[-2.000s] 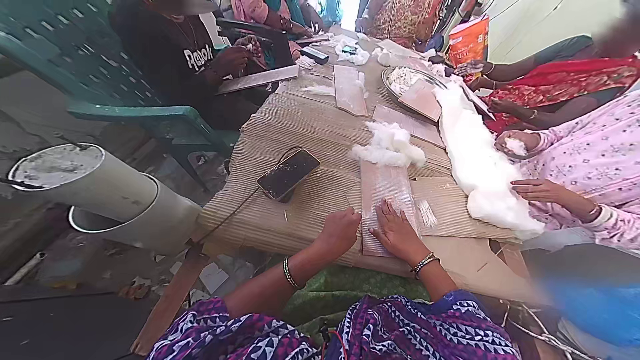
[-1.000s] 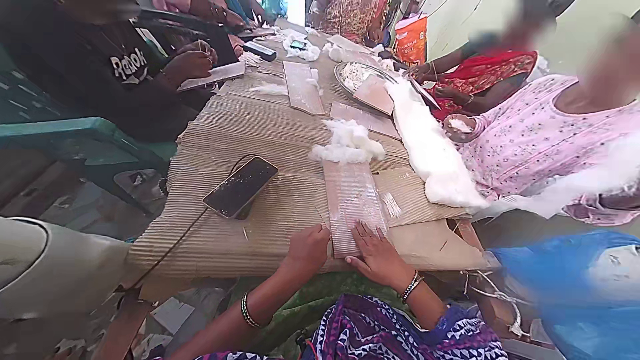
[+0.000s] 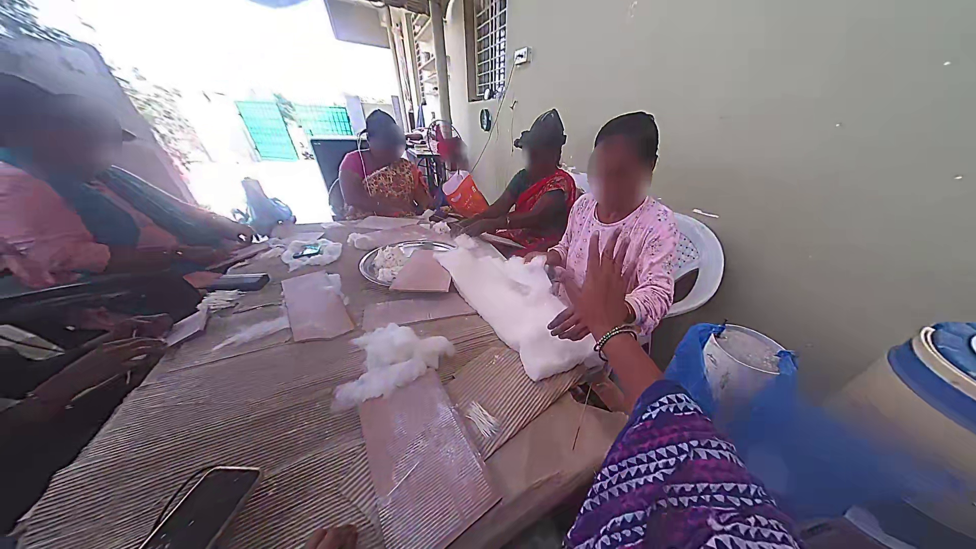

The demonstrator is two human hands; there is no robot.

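My right hand (image 3: 602, 293) is raised at the right of centre, palm away, fingers spread, holding nothing; it appears in front of a co-worker in a pink patterned top. Only a small part of my left hand (image 3: 333, 537) shows at the bottom edge, beside a flat board (image 3: 427, 465); its fingers are mostly cut off. A tuft of white cotton (image 3: 396, 358) lies at the board's far end. Thin white cotton wicks (image 3: 481, 419) lie right of the board. A long sheet of cotton (image 3: 518, 305) stretches along the table's right side, near the co-worker's hands.
A smartphone (image 3: 206, 511) with a cable lies at lower left on the corrugated cardboard (image 3: 252, 412). Farther back are a metal tray (image 3: 370, 263) with cotton and another board (image 3: 316, 305). Several people sit around the table. A bucket (image 3: 740, 351) with blue plastic stands at right.
My right hand has left the board, where it lay flat, and is now raised to the right. The view has tilted up and turned right.
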